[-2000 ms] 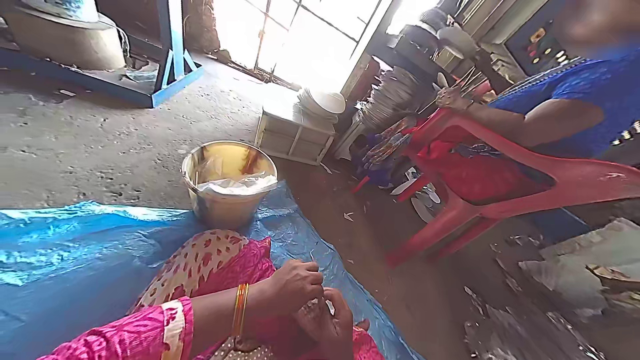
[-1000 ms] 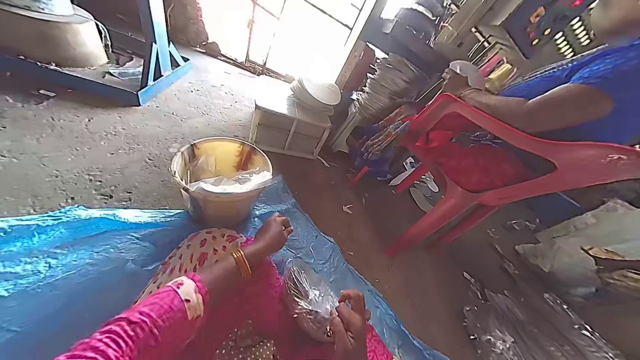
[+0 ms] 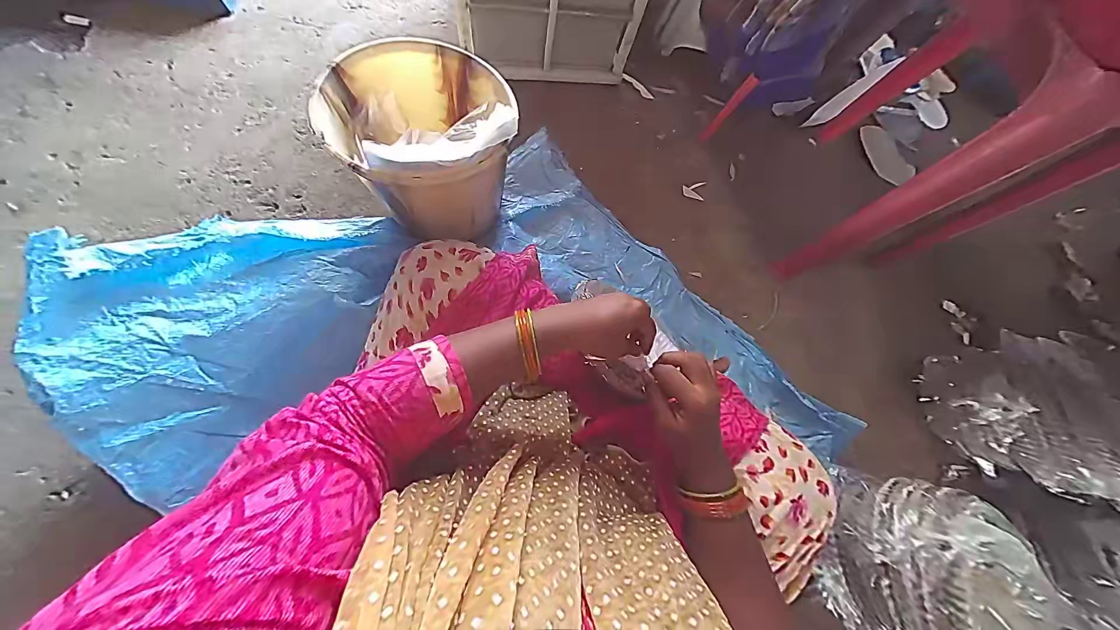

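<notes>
My left hand (image 3: 619, 325) reaches across my lap with its fingers pinched at the edge of a clear plastic package (image 3: 619, 372). Against it, fingertips close to those of the left, my right hand (image 3: 691, 389) grips the package's near right edge. Something white shows between the two hands. What lies inside the package cannot be told, as my hands cover much of it. Beyond my knees a gold-coloured bucket (image 3: 451, 197) stands on a blue plastic sheet (image 3: 219, 324), with white and clear plastic inside it.
A red plastic chair (image 3: 971, 166) is at the upper right, with scraps on the floor near it. Stacks of silvery, plastic-like pieces (image 3: 945, 560) lie at the lower right. Behind the bucket is a pale cabinet (image 3: 547, 39).
My left hand was apart from the package, near the bucket, a second ago; it is now back at the package beside my right hand. The view has tilted down.
</notes>
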